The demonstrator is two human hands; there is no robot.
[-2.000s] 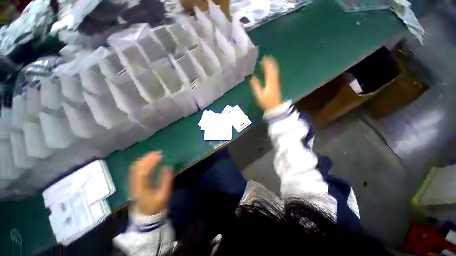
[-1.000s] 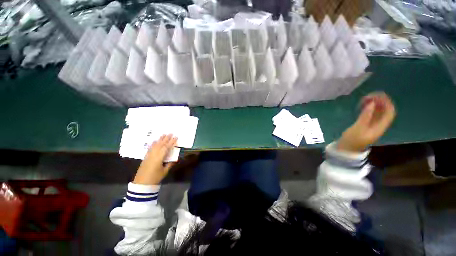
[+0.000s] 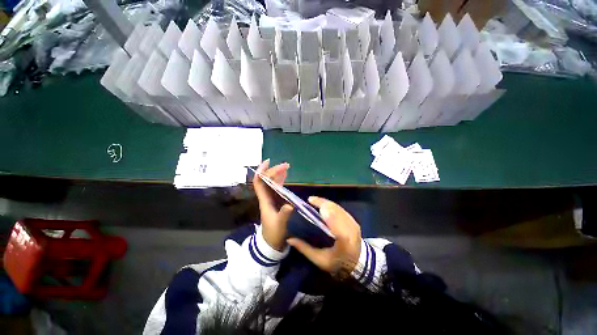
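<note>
A flat white carton blank, seen nearly edge-on, is held between my two hands over my lap, in front of the bench edge. My left hand holds its upper left end. My right hand holds its lower right end. A stack of flat blanks lies at the bench edge, just beyond my left hand. Rows of open white boxes with pointed raised lids stand in a double block along the bench.
Small printed cards lie fanned on the green bench at the right. A thin pale loop lies at the left. Clear plastic bags are heaped behind the boxes. A red stool stands on the floor at the left.
My left hand has left the blank stack, and my right hand has come in from the far right. Both now hold a blank over my lap. The view has levelled since the earliest frame.
</note>
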